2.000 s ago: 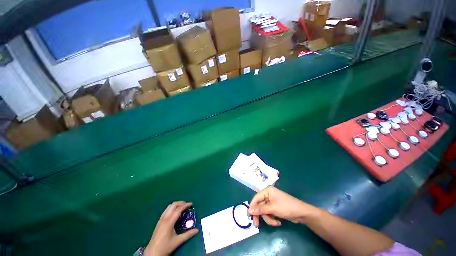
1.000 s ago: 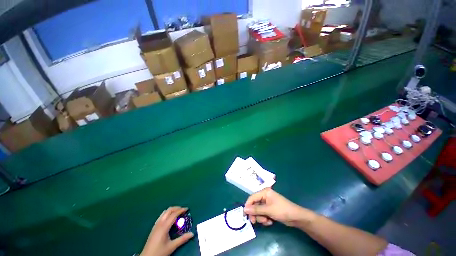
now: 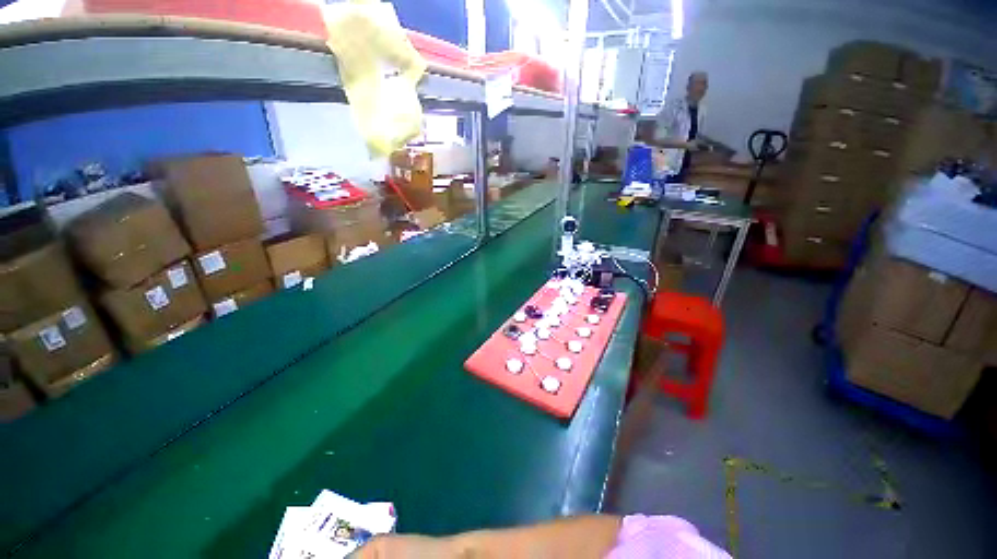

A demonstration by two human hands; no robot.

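The stack of white printed leaflets (image 3: 328,527) lies on the green bench at the bottom edge. My right hand (image 3: 383,546) is at the leaflets' right side, mostly cut off by the bottom edge; its fingers cannot be made out. My forearm and a pink sleeve run to the right. My left hand is out of the picture, and so are the black ring, the white card and the glossy black watch-like device.
A red board (image 3: 558,349) with white round pucks and black units lies on the bench, with tangled white cables (image 3: 579,260) behind. A red stool (image 3: 687,341), a blue cart (image 3: 875,382) with cartons and a standing person (image 3: 687,126) are at right. A yellow sheet (image 3: 377,76) hangs from the shelf.
The view has swung up and to the right. The ring, card, black device and my left hand have left the picture; the stool, cart and person have come into it.
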